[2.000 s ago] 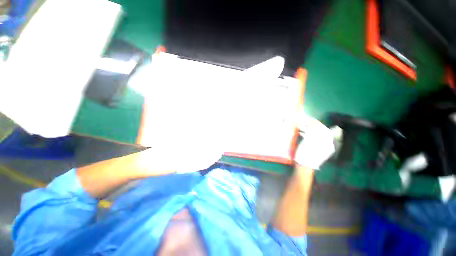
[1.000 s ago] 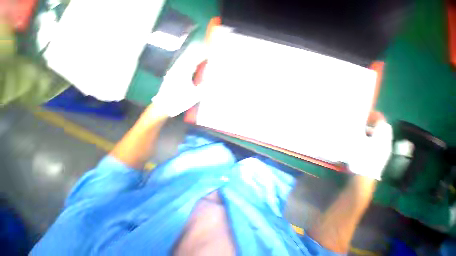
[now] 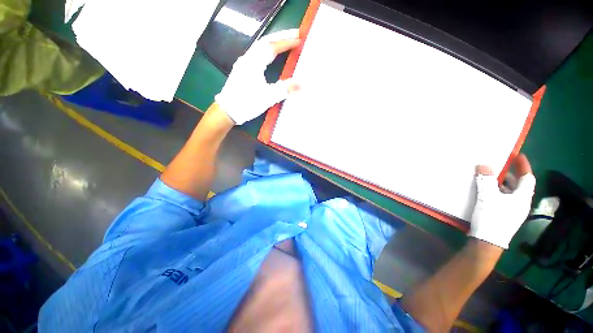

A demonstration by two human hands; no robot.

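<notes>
An open laptop lies on an orange-red tray (image 3: 403,198) in front of me, its black screen (image 3: 494,39) at the top. A white protective sheet (image 3: 396,110) covers the keyboard side. My left hand (image 3: 259,79), in a white glove with bare fingertips, is at the left edge, thumb on the sheet and fingers at the tray's rim. My right hand (image 3: 502,203), gloved the same way, is at the lower right corner, with a fingertip on the sheet and other fingers at the tray's edge.
A stack of white sheets (image 3: 143,42) lies at the upper left, beside a glossy black slab (image 3: 237,32). Black scanner-like equipment with cables (image 3: 566,227) is at the right on the green bench (image 3: 572,136). Yellow-green cloth (image 3: 42,58) shows at the far left.
My left hand moved from the sheet's lower edge to its left side. The sheet now lies flat, its raised corner gone. The view has shifted, and tray and laptop appear further right.
</notes>
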